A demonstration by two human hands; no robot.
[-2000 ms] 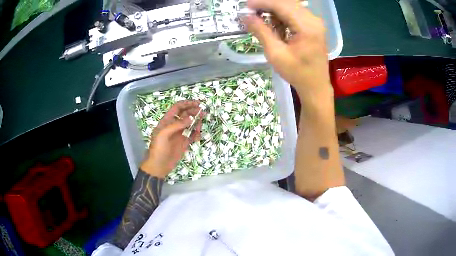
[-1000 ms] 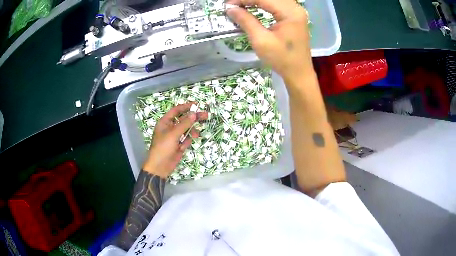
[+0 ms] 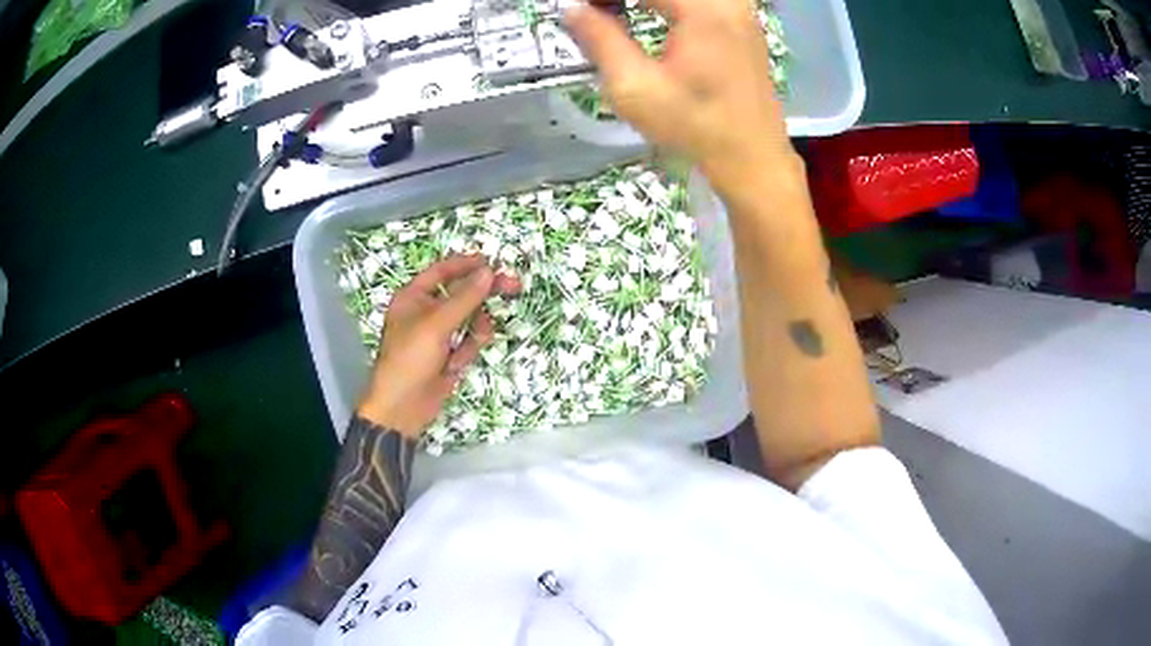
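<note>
The near tub (image 3: 318, 322) is full of loose small white-and-green workpieces (image 3: 606, 271). My left hand (image 3: 429, 331) is over the left part of this pile, its thumb and fingertips close together. Whether a workpiece is between them cannot be told. My right hand (image 3: 688, 82) is at the right end of the silver assembly fixture (image 3: 505, 51), above the near tub. Its fingertips are close to the track, partly blurred and near the top edge, so what they hold cannot be told.
The far tub (image 3: 827, 76) holds more pieces, behind my right hand. Silver pneumatic cylinder (image 3: 189, 124), blue fittings and dark hose (image 3: 240, 208) are at the fixture's left. A loose white bit (image 3: 196, 247) lies on the green table. A red stool (image 3: 107, 505) is lower left, a red bin (image 3: 909, 177) right.
My left hand's fingers have closed in, and the workpiece seen at its fingertips earlier no longer shows clearly. My right hand has moved left along the fixture since the first frame.
</note>
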